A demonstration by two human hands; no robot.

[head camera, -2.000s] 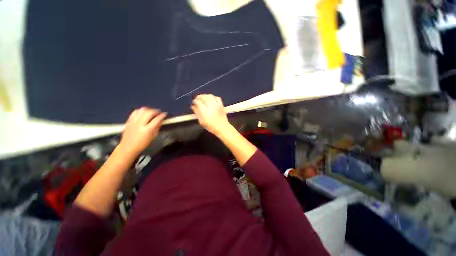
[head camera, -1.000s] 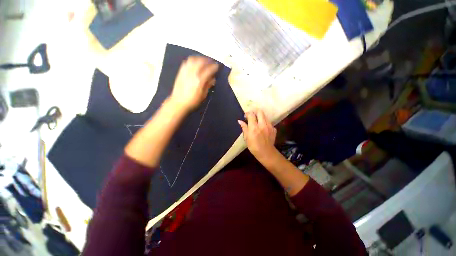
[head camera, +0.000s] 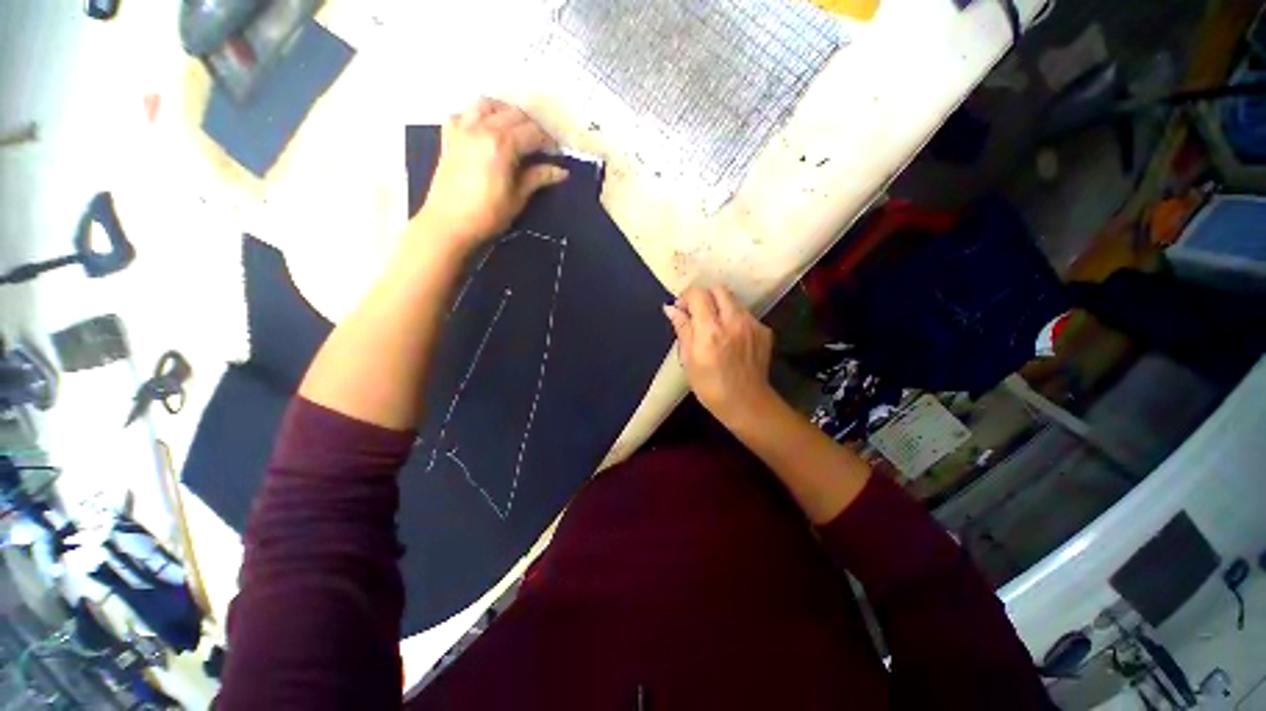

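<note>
A dark navy garment panel [head camera: 479,556] lies on the pale table [head camera: 819,208], with thin dashed white lines marked on it. My left hand [head camera: 486,160] is at the panel's upper edge, its thumb and fingers closed on the cloth edge, where a pale strip shows. My right hand [head camera: 719,347] is at the table's near edge, its fingertips pinching the panel's right corner. My left forearm hides part of the panel's middle and the curved cut-out.
A grey mesh-like sheet [head camera: 694,77] lies beyond the panel, with a yellow piece [head camera: 858,7] behind it. An iron [head camera: 229,35] stands on a blue-grey cloth [head camera: 285,104]. Shears [head camera: 164,386], a dark block [head camera: 90,342] and a wooden ruler [head camera: 181,521] lie at left.
My left hand has moved from over the panel to its upper edge and taken hold there. My right hand stays near the right corner. The view has shifted and turned slightly.
</note>
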